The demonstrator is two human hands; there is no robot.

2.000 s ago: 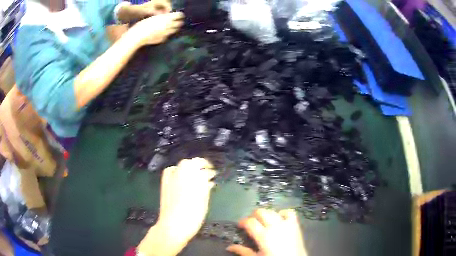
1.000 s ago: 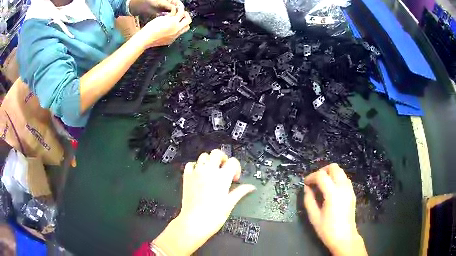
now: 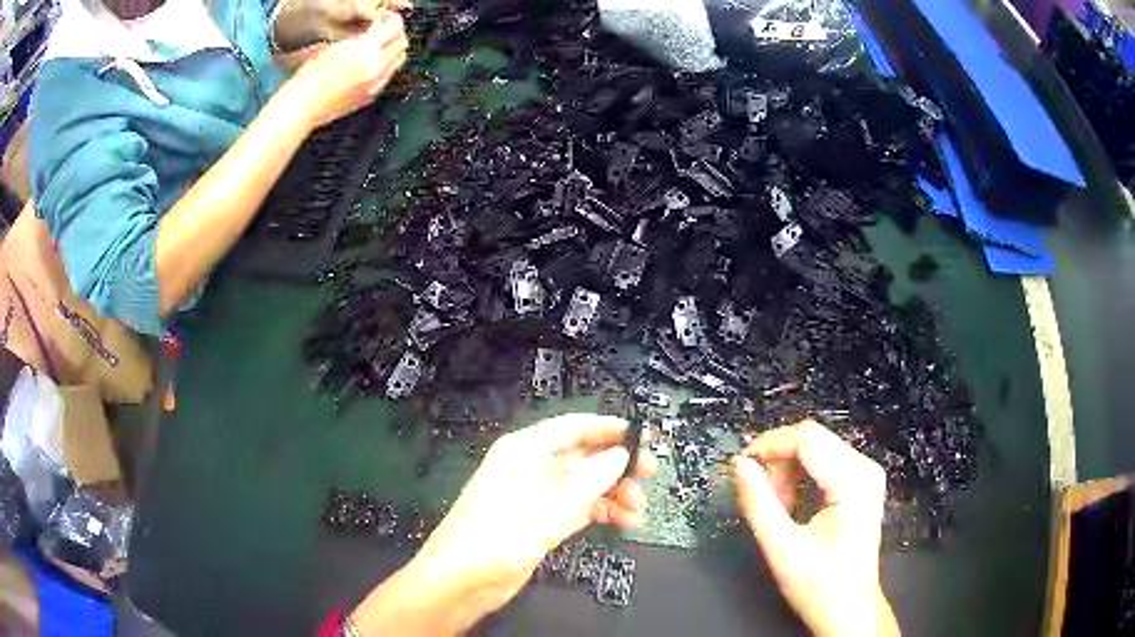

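Note:
My left hand (image 3: pixel 548 492) is at the near edge of a large pile of black parts (image 3: pixel 635 237). It pinches a narrow black part (image 3: pixel 634 436) between thumb and fingers. My right hand (image 3: pixel 815 504) is to the right, thumb and index fingertips close together; a tiny dark bit seems to show at the tips, but it is too small to tell. Tiny loose fittings (image 3: pixel 678 467) lie between the hands. A row of small dark assembled units (image 3: pixel 614 580) lies below, partly hidden behind my left forearm. Perforated plates (image 3: pixel 580 314) shine in the pile.
A person in a teal top (image 3: pixel 93 187) works at upper left beside a black parts tray (image 3: pixel 305 205). Blue sheets (image 3: pixel 996 112) and black sheets lie at upper right. Whitish bags (image 3: pixel 660 31) lie at the far side. A wooden-edged box (image 3: pixel 1060 560) stands at lower right.
My left hand has turned and now pinches a narrow black part near the tiny fittings. My right hand has shifted slightly left and its fingertips have come together.

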